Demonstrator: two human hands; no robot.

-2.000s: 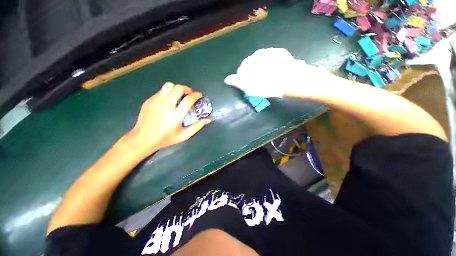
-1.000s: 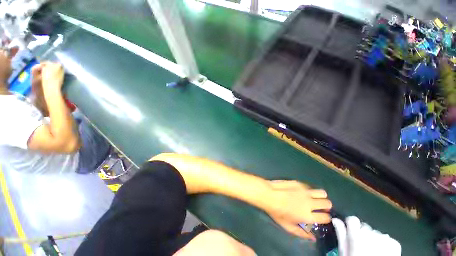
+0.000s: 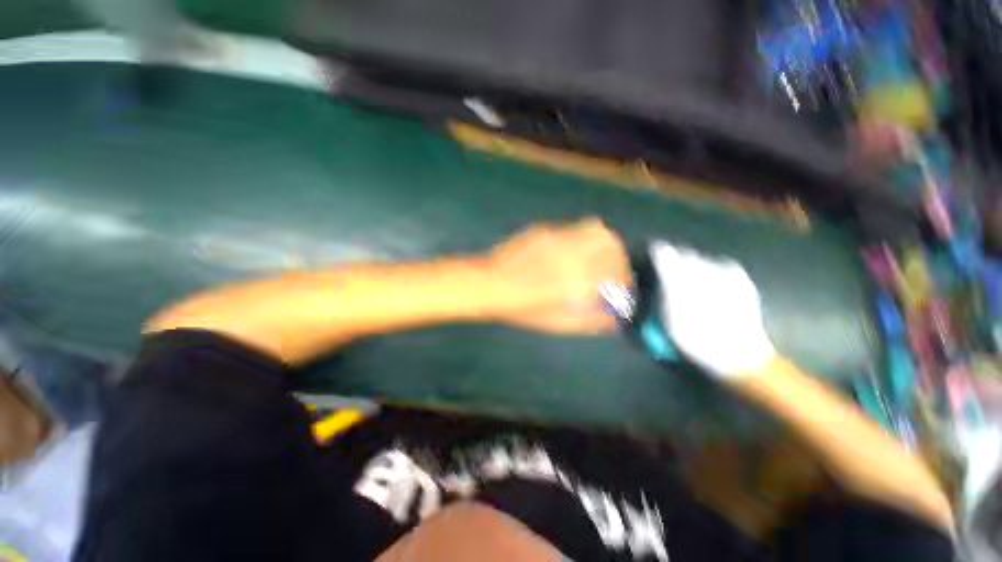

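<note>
The view is blurred. My bare left hand point(image 3: 566, 274) is closed around a small dark, shiny workpiece point(image 3: 618, 299), which shows at its fingertips over the green bench. My right hand point(image 3: 709, 307), in a white glove, is just to the right, with its fingers on a teal binder clip point(image 3: 658, 338) beside the workpiece. The dark area between the hands is too blurred to tell whether the clip grips the workpiece.
The green bench point(image 3: 418, 198) runs across the view. A black compartment tray point(image 3: 549, 49) with blue clips point(image 3: 813, 44) lies at its far side, a yellow-brown strip point(image 3: 637, 176) along its near edge. A mixed clip pile point(image 3: 934, 318) lies at right. Part of a person point(image 3: 22, 423) shows at lower left.
The camera view has swung back down and right from the line. My two hands are now close together near mid-view, with the teal clip visible between them.
</note>
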